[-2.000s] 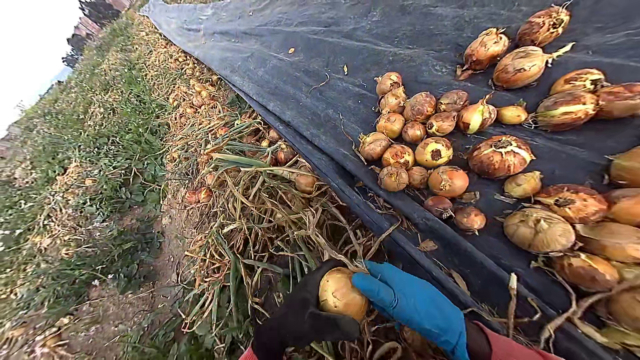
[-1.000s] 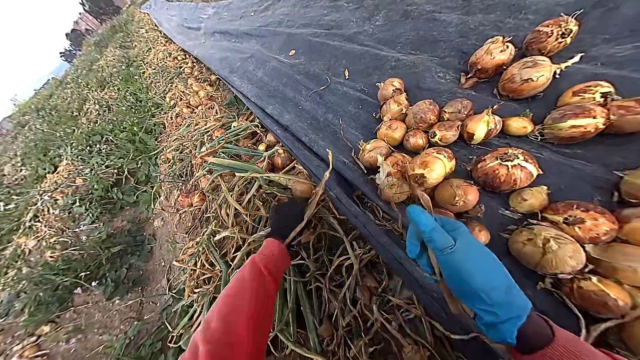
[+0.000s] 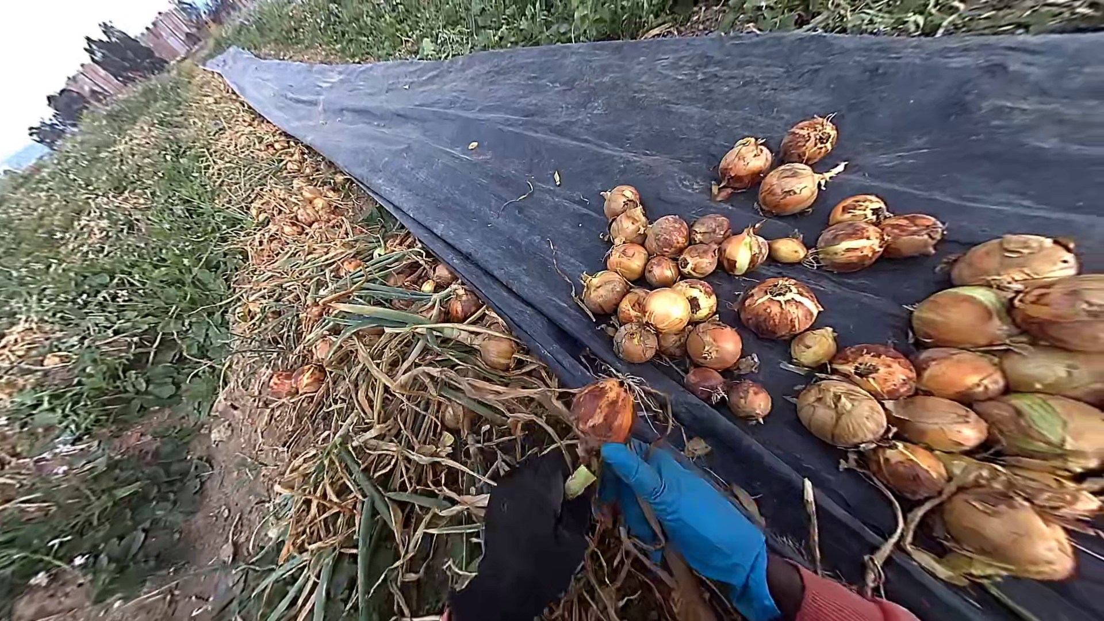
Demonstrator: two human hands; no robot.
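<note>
My right hand (image 3: 690, 526), in a blue glove, grips the neck of a reddish-brown onion (image 3: 603, 411), its bulb pointing up and roots showing at its side. Close beside it is my left hand (image 3: 526, 535) in a black glove, at the onion's dry leaves by a pale green stalk piece (image 3: 580, 481); its fingers are mostly hidden. Both hands are over the dry onion tops, along the near edge of a dark ground sheet (image 3: 414, 129). A cluster of small onions (image 3: 667, 310) lies on the sheet just beyond the held onion.
Larger onions (image 3: 944, 423) are heaped on the sheet at right, with several more (image 3: 789, 188) farther up. A row of onions with withered leaves (image 3: 414, 379) runs along the sheet's left edge. Green weeds (image 3: 129, 285) and bare soil (image 3: 233, 483) lie farther left.
The left hand has come back from the dry tops to beside the right hand, which now holds a reddish-brown onion. The pale onion held two seconds ago is out of the hands.
</note>
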